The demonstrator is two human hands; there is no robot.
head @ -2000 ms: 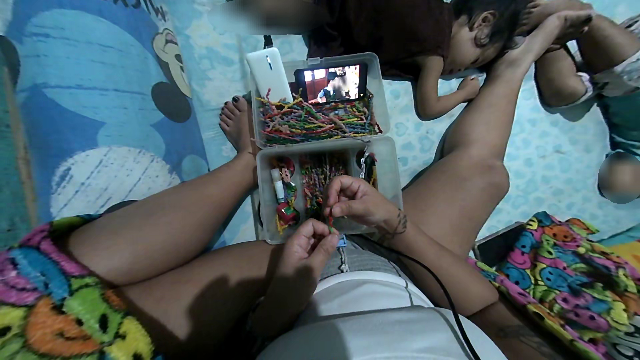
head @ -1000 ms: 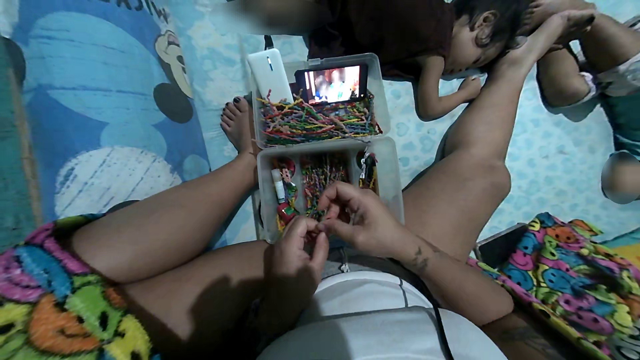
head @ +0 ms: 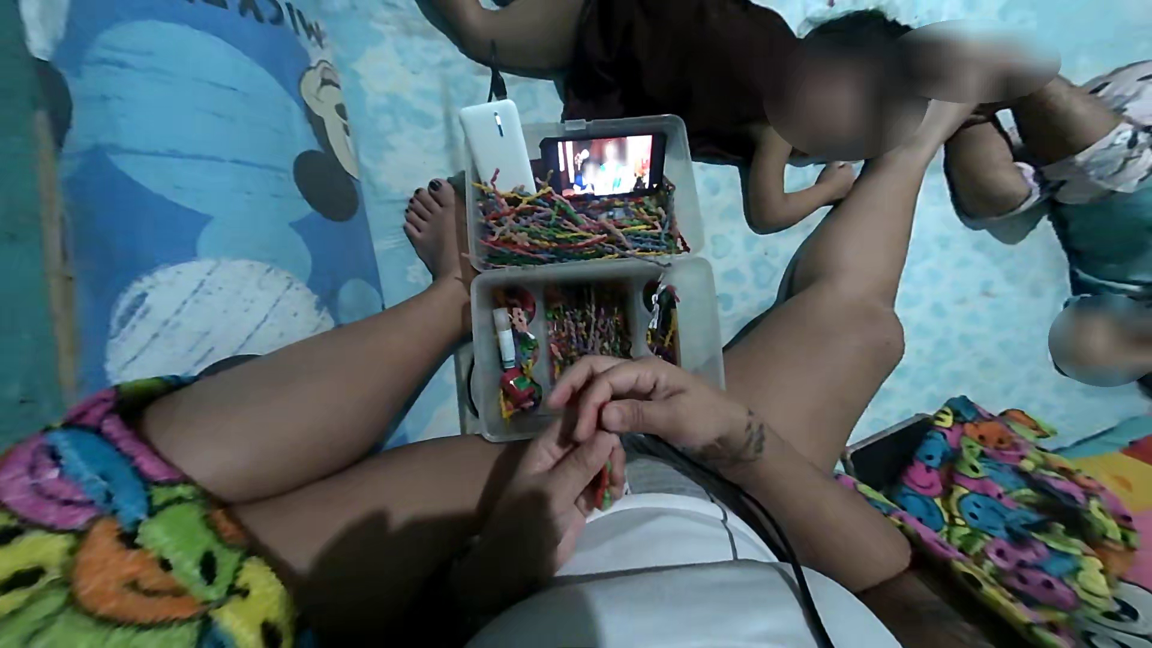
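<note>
My left hand point(head: 562, 490) is palm up over my lap, closed on a small red and green twisted strand point(head: 604, 481) that shows at its palm. Against its fingertips rest the bent fingers of my right hand point(head: 652, 405); whether they pinch part of the strand is hidden. Just beyond both hands lies an open, compartmented clear plastic box point(head: 711, 324). Its middle compartment holds many short colourful twisted strands point(head: 589, 328), and the left one a white-capped tube point(head: 505, 337) and a red item. Longer colourful twisted strands point(head: 576, 225) fill the lid.
A lit smartphone point(head: 607, 165) and a white power bank point(head: 498, 144) lean in the lid. One person lies beyond the box, and another person's legs are at the upper right. Smiley-patterned cloth point(head: 999, 513) lies at right beside a dark flat object point(head: 886, 445). A black cable point(head: 765, 513) crosses my lap.
My fingers have shifted around each other over my lap, and the red and green strand now shows in my left palm. The lying person's head has moved slightly.
</note>
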